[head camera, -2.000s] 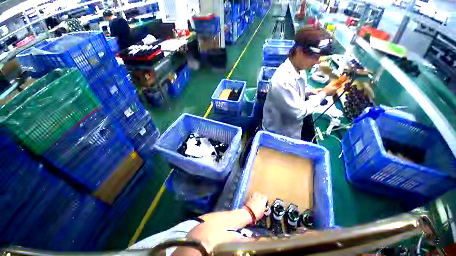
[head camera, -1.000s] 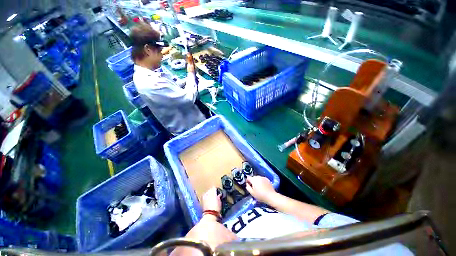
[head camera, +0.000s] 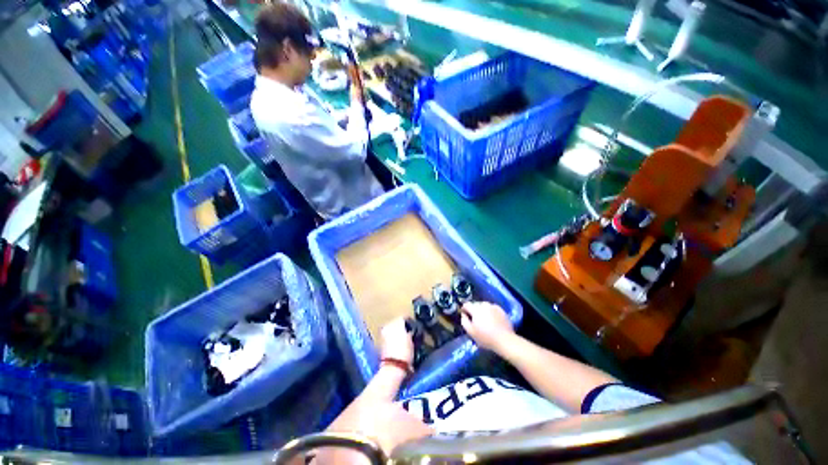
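Note:
Several small dark assemblies with silvery round heads [head camera: 425, 311] stand in a slanting row on a tan cardboard sheet [head camera: 386, 268], at the near end of a blue lined crate [head camera: 329, 243]. My bare left hand [head camera: 396, 343], with a red wrist band, is at the left end of the row against a dark part. My bare right hand [head camera: 487, 324] is at the right end, its fingertips at the rightmost assembly. The small, blurred view does not show whether either hand grips a part.
A blue crate with a black and white jumble [head camera: 238, 350] stands left of the lined crate. A person in white [head camera: 313, 145] works ahead at the green bench. Another blue crate [head camera: 497, 123] and an orange fixture with gauge and tubing [head camera: 635, 272] are on the bench.
The view has swung right from the aisle toward the bench and fixture. My right hand has come into view at the row. Over the last second both hands stay at the row's ends.

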